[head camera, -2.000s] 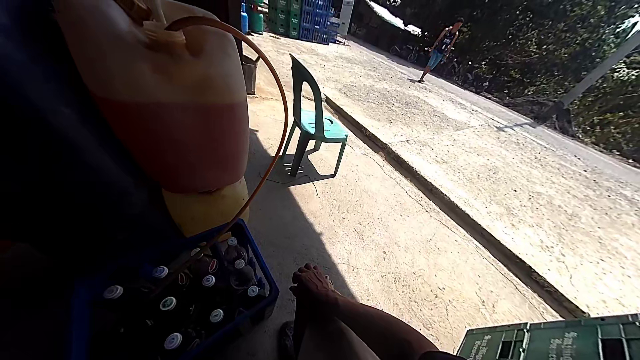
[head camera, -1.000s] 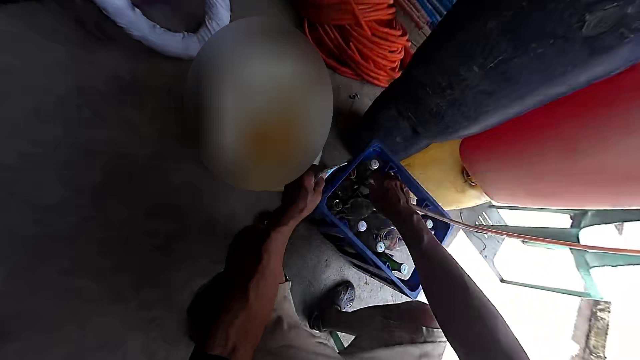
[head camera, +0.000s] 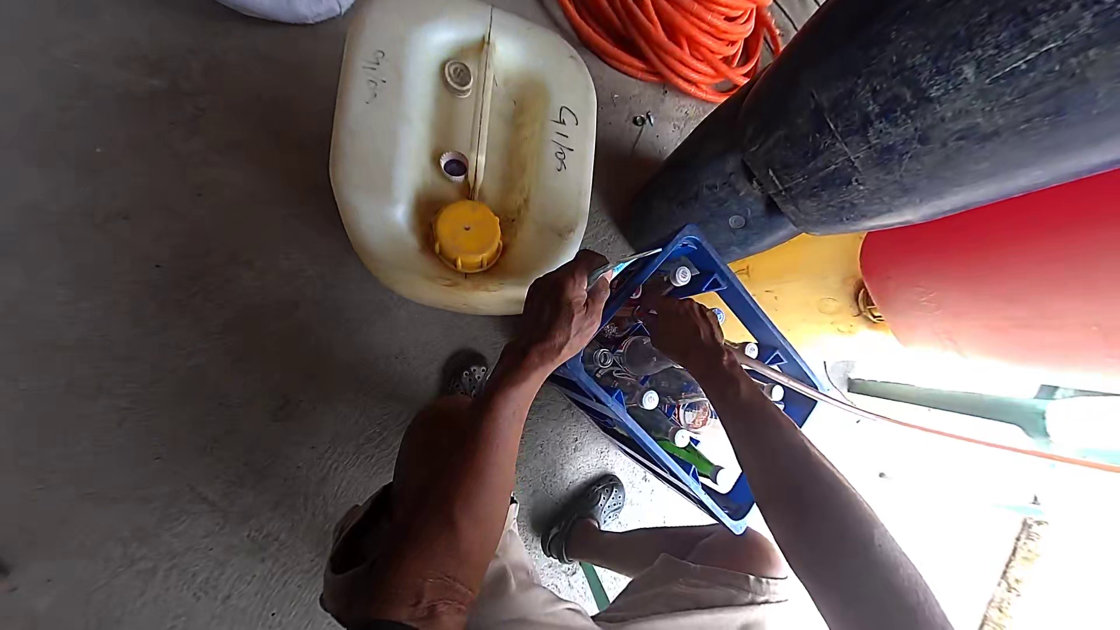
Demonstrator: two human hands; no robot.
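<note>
A blue plastic crate [head camera: 766, 319] of glass bottles, many capped white, stands tilted in view before me. My left hand [head camera: 564, 306] is at its left edge, closed on a thin, pale bluish item [head camera: 623, 264] that I cannot identify. My right hand [head camera: 687, 332] reaches down among the bottles, its fingertips hidden in shadow; what they grip does not show. A thin reddish hose [head camera: 875, 411] runs from the right to beneath my right wrist. Near my hands are a clear bottle [head camera: 643, 356] and a green bottle [head camera: 691, 455].
A whitish plastic jerrycan [head camera: 385, 201] with a yellow cap [head camera: 468, 234] stands left of the crate. Behind are a coiled orange hose [head camera: 674, 44] and a dark container [head camera: 919, 105]. A yellow container [head camera: 801, 284] and a red one [head camera: 997, 271] are at right, above a green plastic chair [head camera: 954, 402].
The view has swung far round from the sunlit pavement to the crate. Two seconds ago one hand rested by a knee, outside the crate; now both hands are at the crate.
</note>
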